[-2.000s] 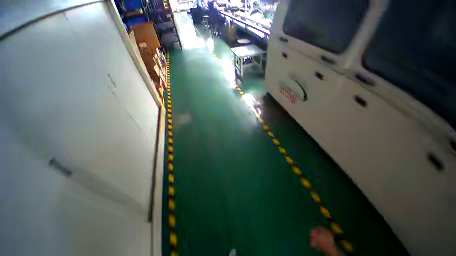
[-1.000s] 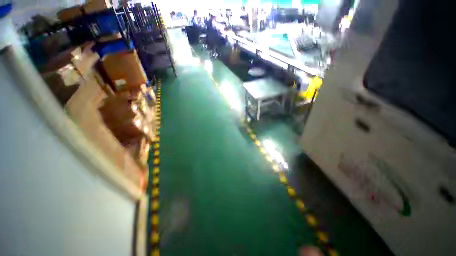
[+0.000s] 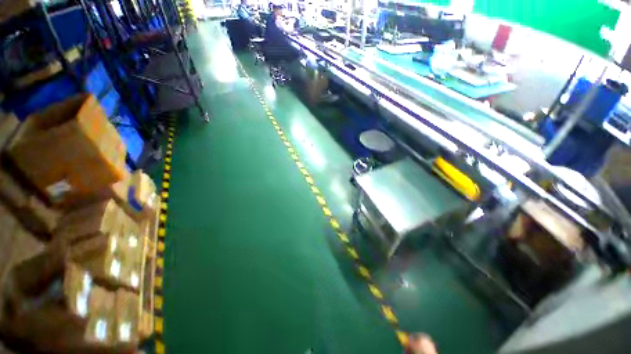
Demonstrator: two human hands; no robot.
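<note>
A small part of my right hand shows at the bottom edge, right of centre, cut off by the frame and blurred. Whether it holds anything cannot be seen. My left hand is out of the picture. Nearest in front is the green floor of an aisle between two yellow-black tape lines. A small metal-topped table stands to the right of the right-hand tape line.
Open and closed cartons are stacked along the left. Dark rack shelving stands beyond them. A long conveyor bench runs along the right, with a round stool and seated people farther off.
The view has moved forward along the aisle. The white wall panel at left and the large white machine at right have mostly gone from view; the cartons, small table and bench appear nearer.
</note>
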